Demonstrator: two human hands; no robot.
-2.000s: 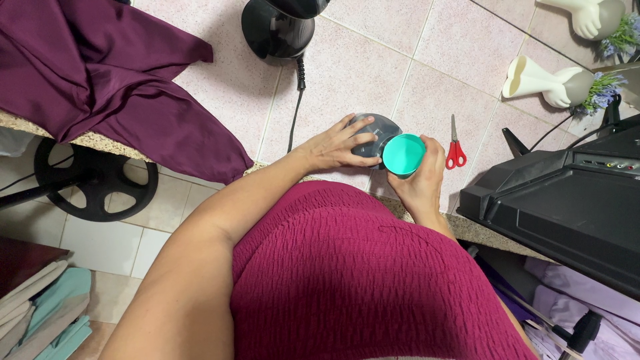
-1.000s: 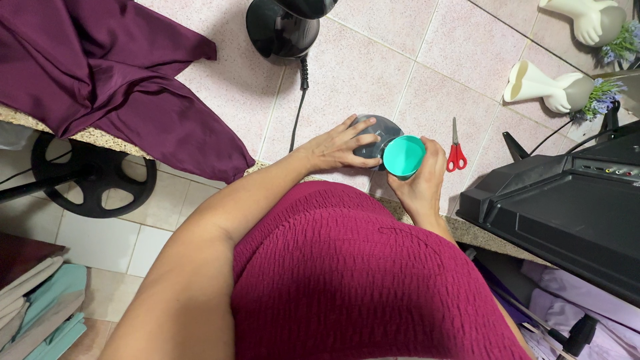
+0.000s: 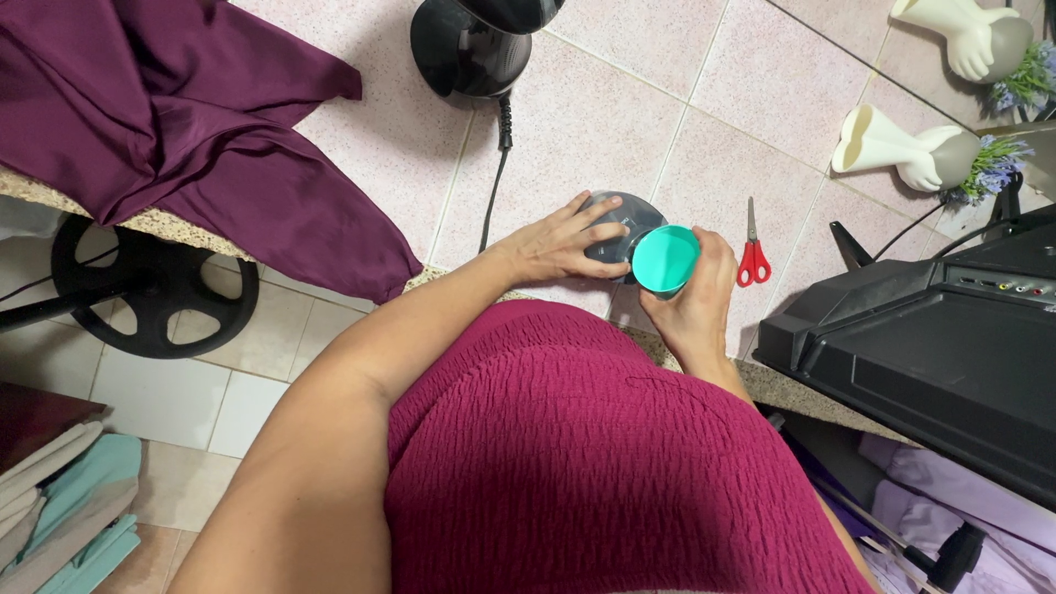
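My left hand (image 3: 569,243) lies with spread fingers on a dark, round, flat item (image 3: 631,219), maybe a digital scale, on the tiled counter. My right hand (image 3: 701,289) grips a turquoise cup (image 3: 665,259) by its right side. The cup looks empty inside and stands at the right edge of the dark item; whether it rests on that item cannot be told. Red-handled scissors (image 3: 752,256) lie right of my right hand, blades pointing away from me. Part of the dark item is hidden under my left fingers.
A black appliance (image 3: 474,58) with a cord stands beyond my hands. Purple satin cloth (image 3: 247,165) hangs over the counter edge at left. A black screen seen from behind (image 3: 949,330) and a white hand-shaped vase (image 3: 907,157) with blue flowers are at right. A black handwheel (image 3: 165,289) sits below left.
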